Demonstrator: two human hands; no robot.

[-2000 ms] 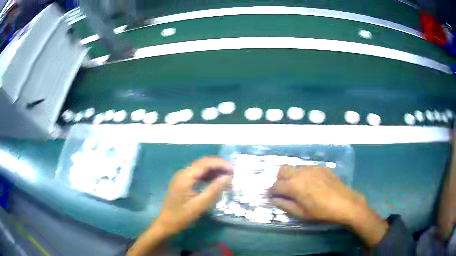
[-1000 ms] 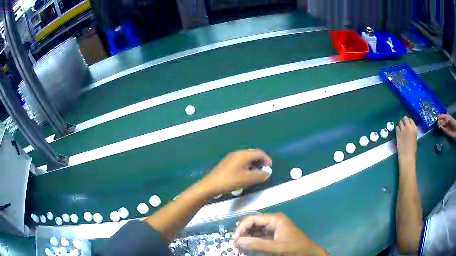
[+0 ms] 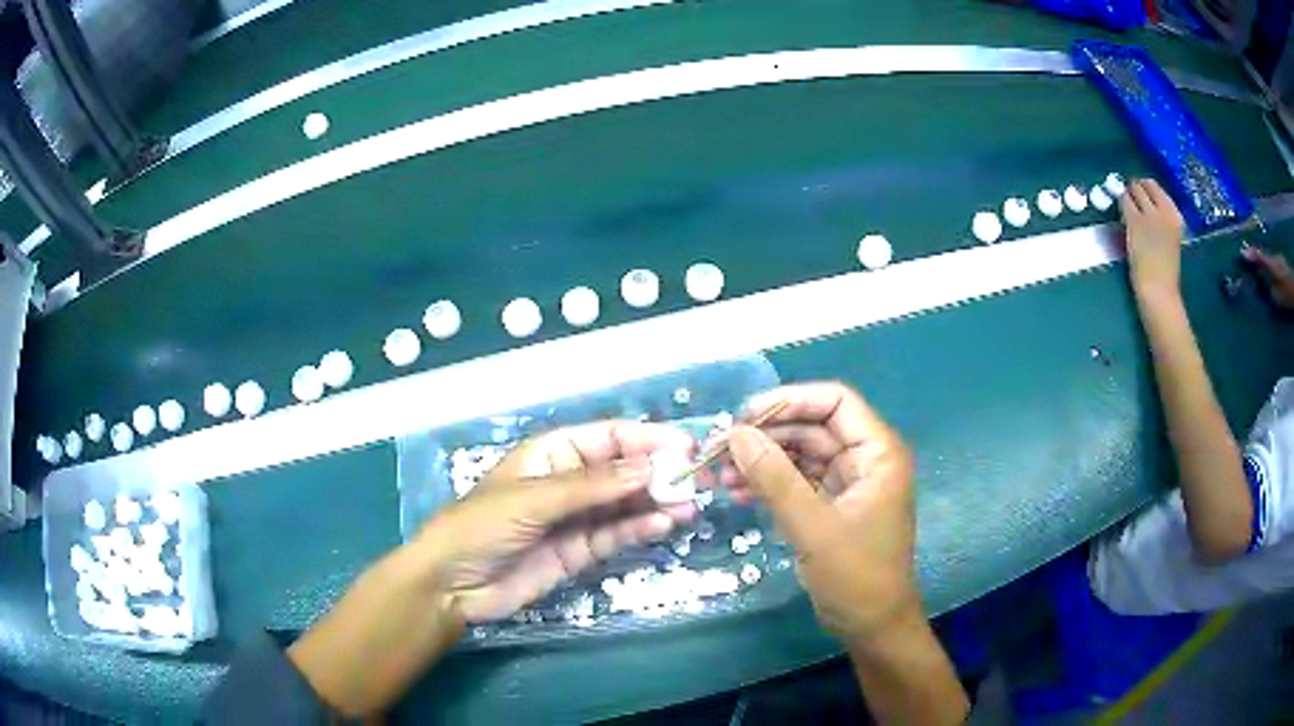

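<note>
My left hand (image 3: 546, 518) holds a round white piece (image 3: 671, 479) in its fingertips, above the clear parts tub (image 3: 422, 489). My right hand (image 3: 837, 496) grips a thin tan pick (image 3: 731, 441), its tip at the white piece. The tub holds many tiny white and shiny parts (image 3: 674, 589); both hands hide part of it. A row of round white pieces (image 3: 581, 305) lies on the green belt (image 3: 596, 185) beyond the pale rail (image 3: 554, 362).
A second clear tub (image 3: 202, 567) with white pieces stands at the left. Another worker's hand (image 3: 1152, 234) touches the row's right end near a long blue parts tray (image 3: 1164, 135). A lone white piece (image 3: 315, 125) lies in the far lane. Grey posts (image 3: 71, 185) stand at the upper left.
The view has tilted down and shifted. My left hand has drawn back from the belt row to over the tub and holds a white piece; my right hand now shows the pick.
</note>
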